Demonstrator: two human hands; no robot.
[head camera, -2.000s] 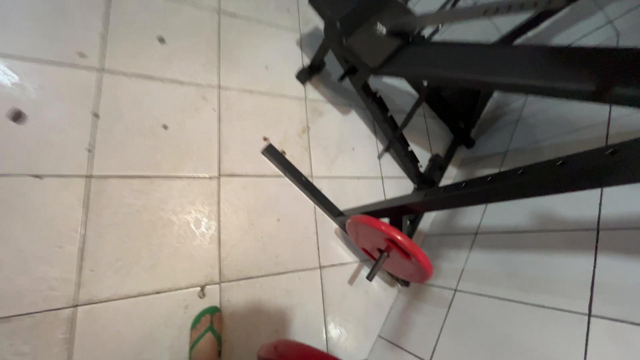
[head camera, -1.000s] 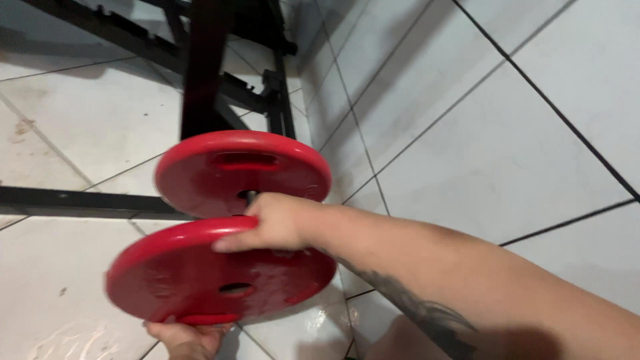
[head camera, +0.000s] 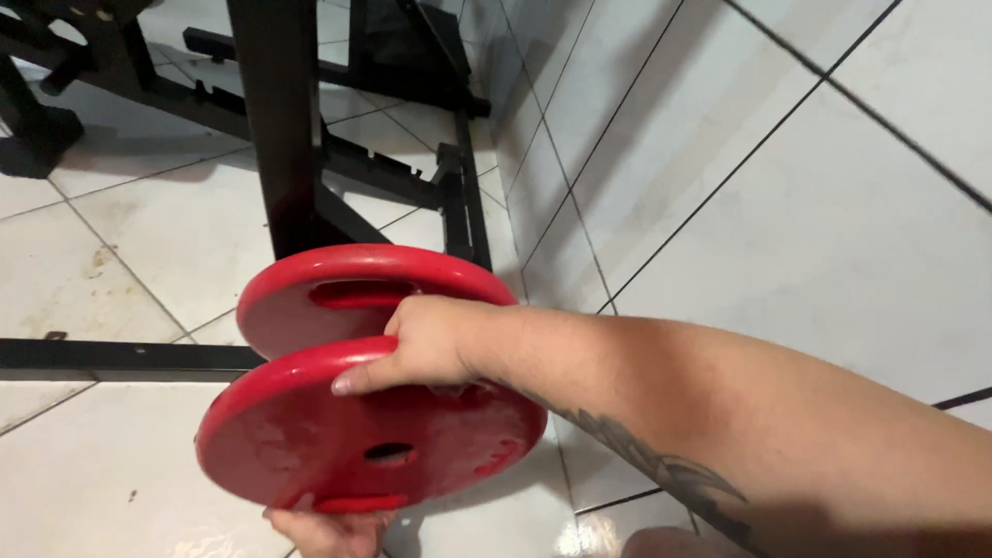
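A red weight plate (head camera: 310, 434) with a round centre hole is tilted in the lower middle of the view. My right hand (head camera: 426, 341) grips its upper rim, thumb on the near face and fingers behind. Under its lower edge is my left hand (head camera: 333, 531), which supports the plate from below; most of its fingers are hidden. Just behind, a second red weight plate (head camera: 372, 263) with a handle slot sits at the base of the black steel rack (head camera: 283, 116). The peg between the two plates is hidden.
A white tiled wall (head camera: 775, 232) rises close on the right. The rack's low black steel bar (head camera: 132, 360) runs left across the tiled floor (head camera: 155, 256). Notched black beams (head camera: 380, 167) and a black foot (head camera: 39, 143) stand farther back.
Since one second ago the view is closer on the plates, with both hands still on the near one. Two seconds ago neither hand showed, and one red plate was on the rack.
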